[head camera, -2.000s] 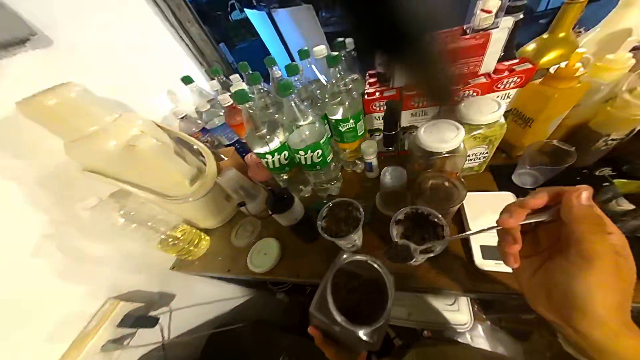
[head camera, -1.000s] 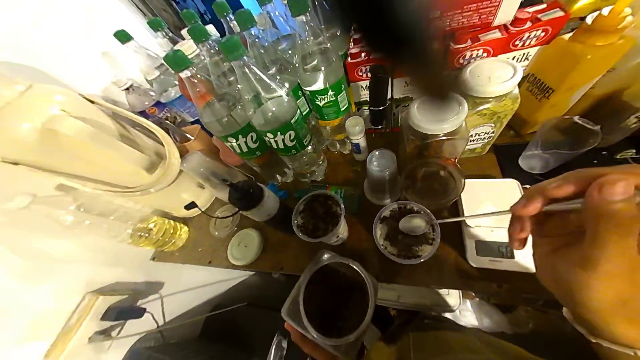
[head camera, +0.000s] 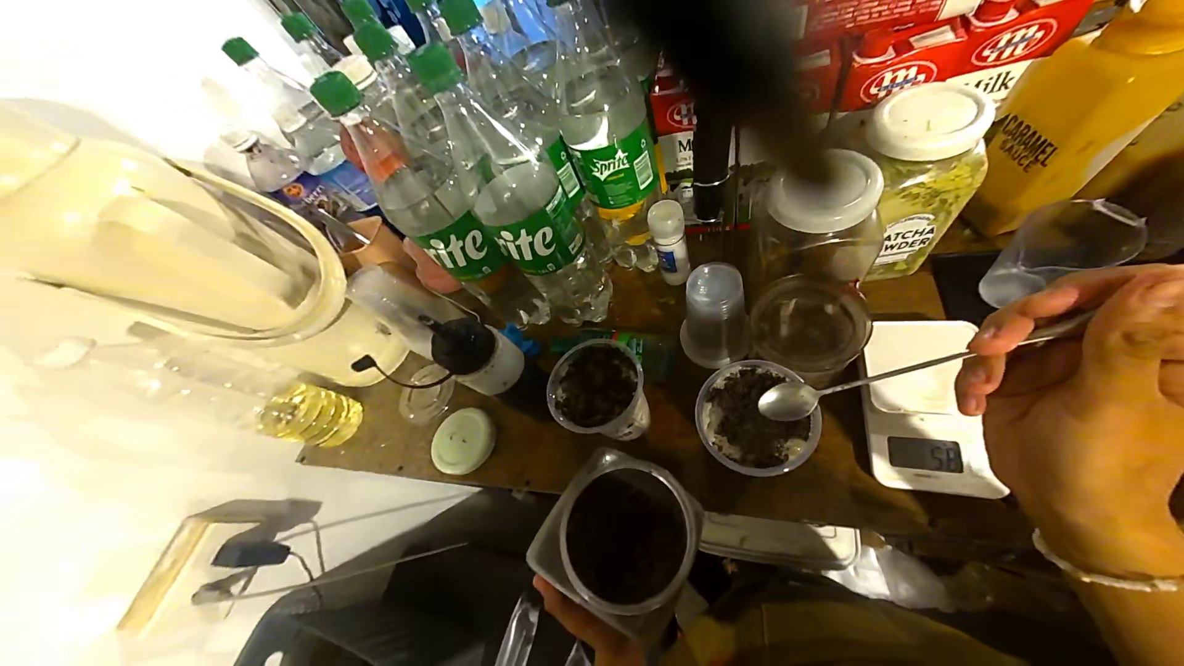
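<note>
My right hand (head camera: 1091, 398) holds a long metal spoon (head camera: 788, 401) by its handle. The spoon's bowl is over a clear plastic cup of dark crumbs (head camera: 754, 435), with some white showing around the crumbs. Left of it stands a second clear cup with dark crumbs (head camera: 598, 388). My left hand (head camera: 592, 624), mostly hidden below, grips a clear square jar (head camera: 629, 541) that holds dark contents, in front of the counter's edge. A white digital kitchen scale (head camera: 920, 407) lies beside the right cup, under the spoon's handle.
Sprite bottles (head camera: 532, 231) crowd the back left near a cream appliance (head camera: 213, 250). A pale round lid (head camera: 463, 441) lies near the front edge. Behind the cups stand stacked plastic cups (head camera: 715, 314), a lidded jar (head camera: 819, 222), a matcha powder jar (head camera: 930, 180) and a caramel sauce bottle (head camera: 1073, 129).
Two seconds ago the spoon's bowl was down among the crumbs at the right cup; now it shows above them. Dark crumbs seen at that cup's left rim earlier no longer show there. The view is closer.
</note>
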